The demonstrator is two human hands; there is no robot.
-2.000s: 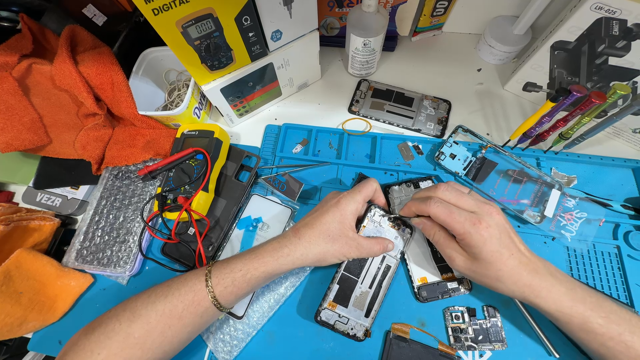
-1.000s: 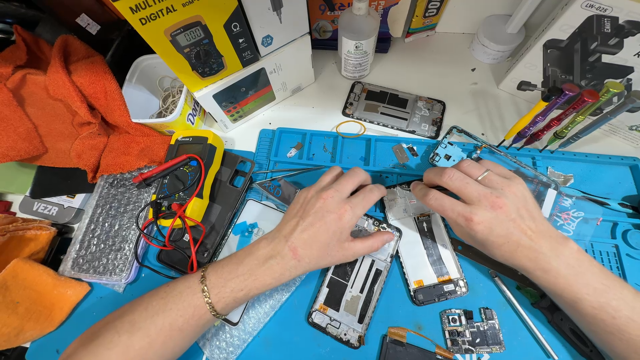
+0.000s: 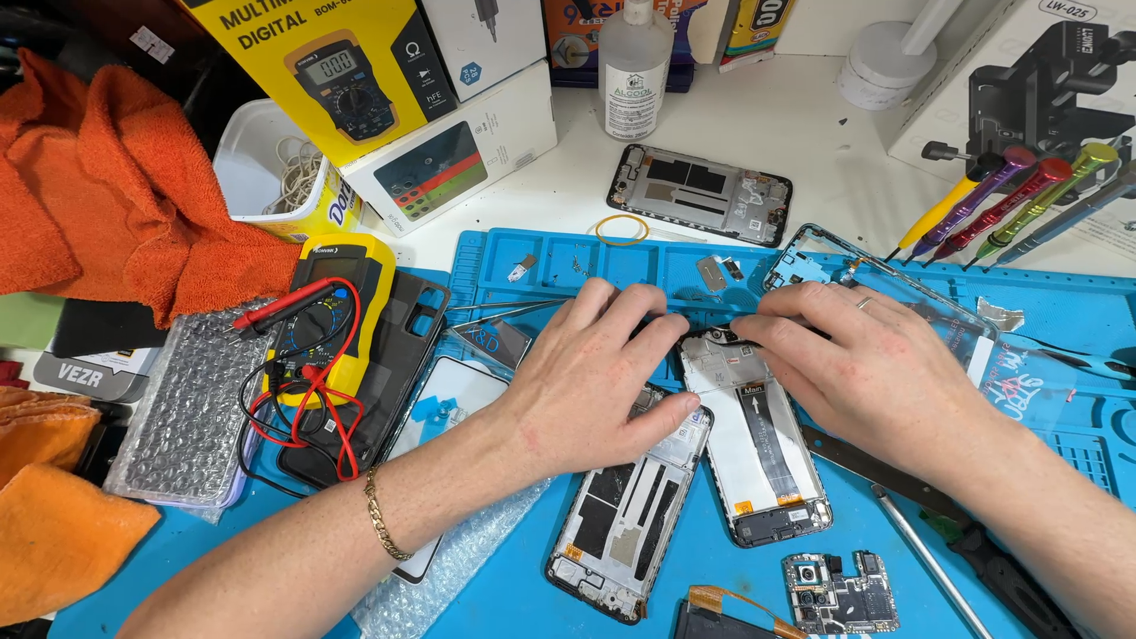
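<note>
My left hand [image 3: 603, 382] reaches over the top of a bare phone frame [image 3: 621, 532], its fingertips at the upper left corner of a second opened phone [image 3: 768, 444]. At that phone's upper right corner are the bent fingers of my right hand [image 3: 852, 355], which wears a ring. The second phone shows a metal plate and a dark flex cable on a white surface. Whether either hand grips a small part is hidden by the fingers. Below it lie a phone logic board [image 3: 839, 593] and a dark part with an orange flex cable [image 3: 737, 603].
A yellow multimeter [image 3: 328, 328] with red and black leads lies left, near bubble wrap [image 3: 191, 399]. Behind stand an alcohol bottle [image 3: 635, 80] and another phone frame [image 3: 701, 193]. Upright screwdrivers [image 3: 1003, 204] stand at right; a dark-handled tool [image 3: 994, 559] lies beside my right forearm.
Two seconds ago my hands met over the top of the left phone frame; they are now at the top of the second phone, which has moved and shows more of its surface.
</note>
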